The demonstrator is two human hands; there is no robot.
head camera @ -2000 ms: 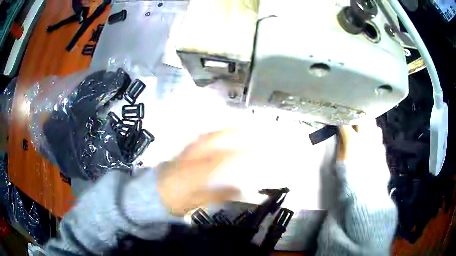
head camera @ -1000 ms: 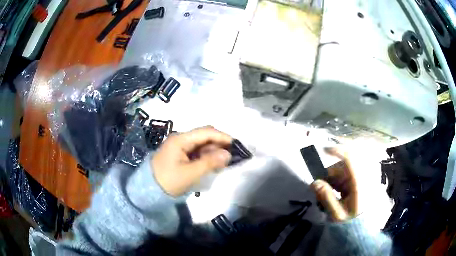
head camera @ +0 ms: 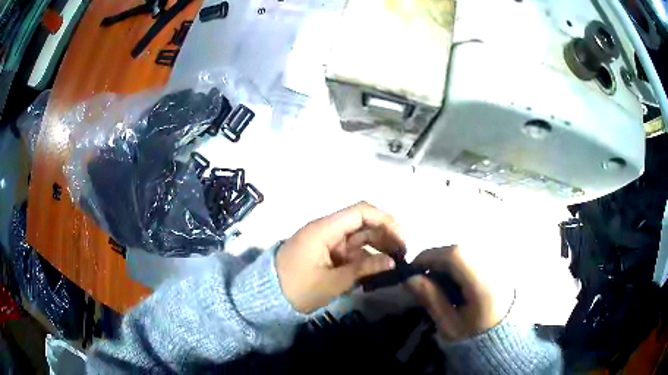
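Observation:
My left hand (head camera: pixel 340 256) and my right hand (head camera: pixel 461 293) meet low in the centre of the view, over the glaring white bed. Between them is a short black webbing strap (head camera: pixel 381 280). My right fingers pinch the strap. My left fingertips are at a small dark piece on the strap, which looks like the tri-glide slide (head camera: pixel 400 262); the fingers partly hide it. A pile of loose slides (head camera: pixel 233 196) lies at the left beside the clear plastic bag (head camera: pixel 139 176).
The sewing machine head (head camera: pixel 513 95) fills the upper right. A black strap heap (head camera: pixel 615 256) lies at far right. Dark fitted straps lie at the near edge, partly hidden. Dark long pieces (head camera: pixel 162 28) and a few slides lie on the orange wood at upper left.
My left hand has moved right with the slide, and my right hand has moved slightly left and down with the strap. The hands, apart before, now meet.

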